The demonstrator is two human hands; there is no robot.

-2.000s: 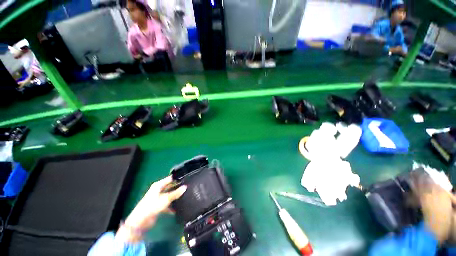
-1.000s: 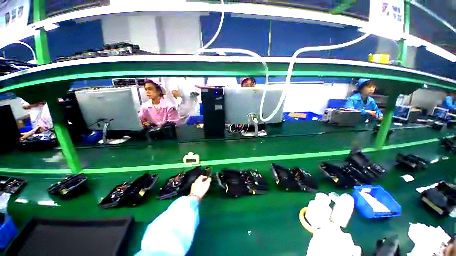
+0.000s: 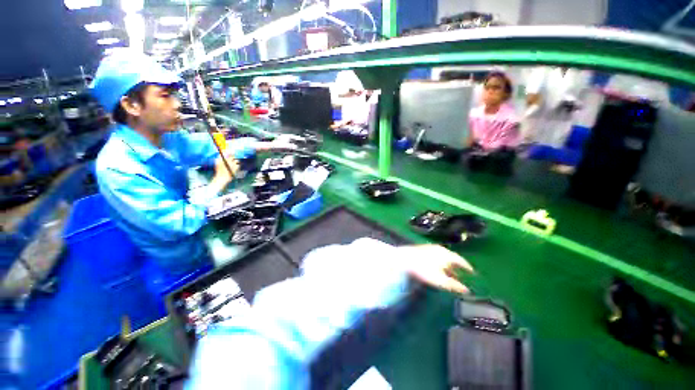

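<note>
My left hand (image 3: pixel 440 266), bare and blurred, reaches in from the lower left in a pale blue sleeve. Its fingers are apart and nothing shows in them. It is over the green bench mat, above and left of an open black housing (image 3: pixel 486 354). The housing's rounded lid frame (image 3: pixel 483 313) is at its far end, and its near end is cut off by the bottom edge. The hand and housing look apart. My right hand is not in view.
A black tray (image 3: pixel 347 228) lies left, partly behind my sleeve. More housings (image 3: pixel 449 226) (image 3: pixel 644 318) line the bench by the green strip, with a yellow-white tag (image 3: pixel 538 222). A worker in blue (image 3: pixel 148 183) sits left beside a blue bin (image 3: pixel 305 201). Another person is opposite.
The view has swung left. My left hand has left the row of housings and is now nearer the tray. A housing now lies in front; none shows just below the yellow-white tag.
</note>
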